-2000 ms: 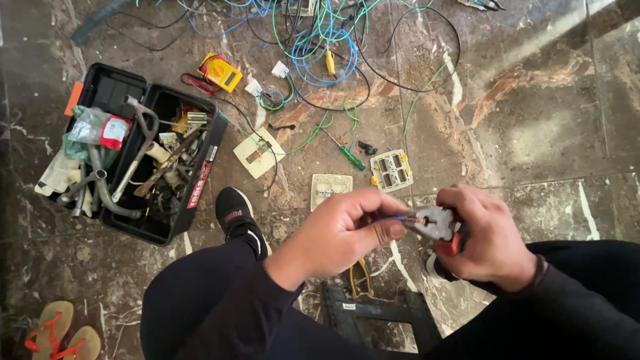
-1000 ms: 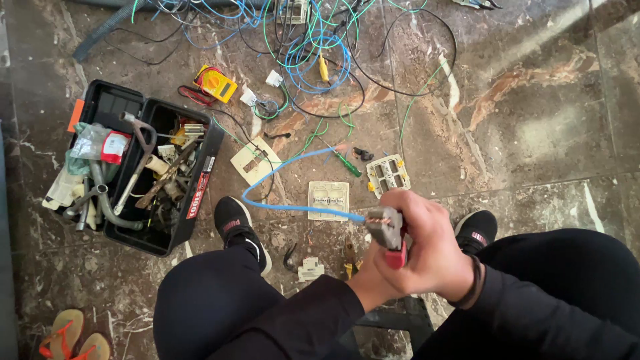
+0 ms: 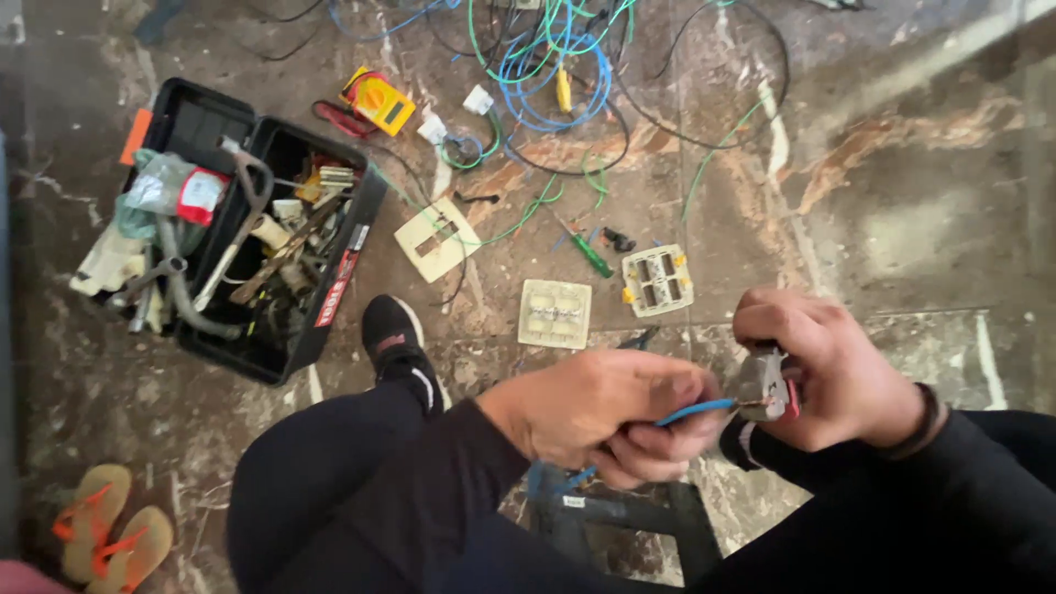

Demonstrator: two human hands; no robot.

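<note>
My left hand (image 3: 615, 408) grips a blue insulated wire (image 3: 695, 409) near its bared copper end. My right hand (image 3: 825, 371) is closed around combination pliers (image 3: 763, 384) with red on the handle. The bare copper lies at the pliers' jaws; whether they clamp it I cannot tell. Just beyond my hands, on the floor, are a cream switch plate (image 3: 555, 313) and a cream mounting frame (image 3: 658, 280) with yellow tabs. A green-handled screwdriver (image 3: 591, 255) lies between them and a cream cover plate (image 3: 437, 239).
An open black toolbox (image 3: 330, 272) full of tools stands at the left. A yellow multimeter (image 3: 377, 101) and coils of blue and green wire (image 3: 557, 124) lie farther off. A black step stool (image 3: 627, 516) is below my hands, and orange-strapped sandals (image 3: 115, 528) are at lower left.
The blue wire's long loop, stretched over the floor a second ago, is no longer there. My left hand has moved left of the pliers and holds the wire close to its bare end.
</note>
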